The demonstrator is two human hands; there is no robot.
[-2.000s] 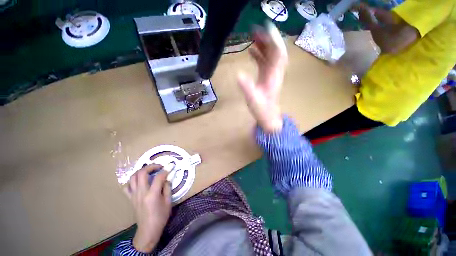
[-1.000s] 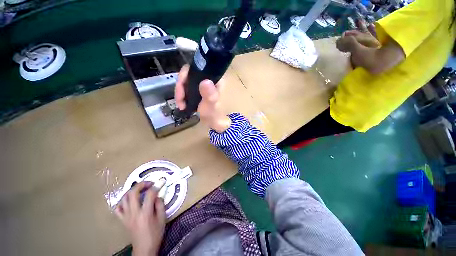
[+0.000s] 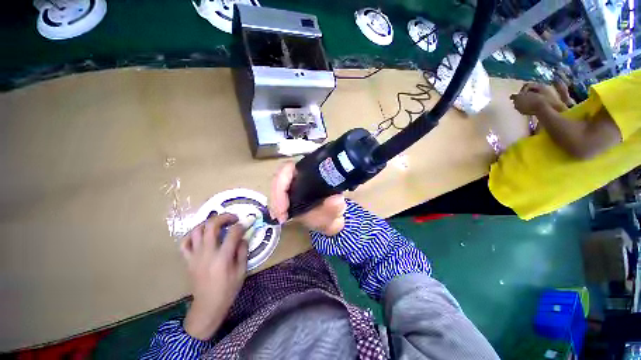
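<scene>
A white slotted disc (image 3: 266, 242) lies on the cardboard-covered bench in front of me. My left hand (image 3: 214, 256) rests on its left side, fingertips holding a small white piece (image 3: 247, 225) near the centre. My right hand (image 3: 309, 207) grips a black electric screwdriver (image 3: 327, 174) with white labels. The tool is tilted, its lower end at the disc's upper right part, over the tab side. The tip is hidden, so I cannot tell whether it touches a screw.
A silver screw feeder (image 3: 289, 84) stands behind the disc. A coiled cord (image 3: 411, 109) and a white bag (image 3: 472, 88) lie farther right. A green conveyor (image 3: 158, 35) carries white discs. A person in yellow (image 3: 573, 165) works at the right. The thick cable rises from the screwdriver.
My right hand has brought the screwdriver from the feeder down to the disc. Two seconds ago that hand was raised and empty. My left hand has stayed on the disc.
</scene>
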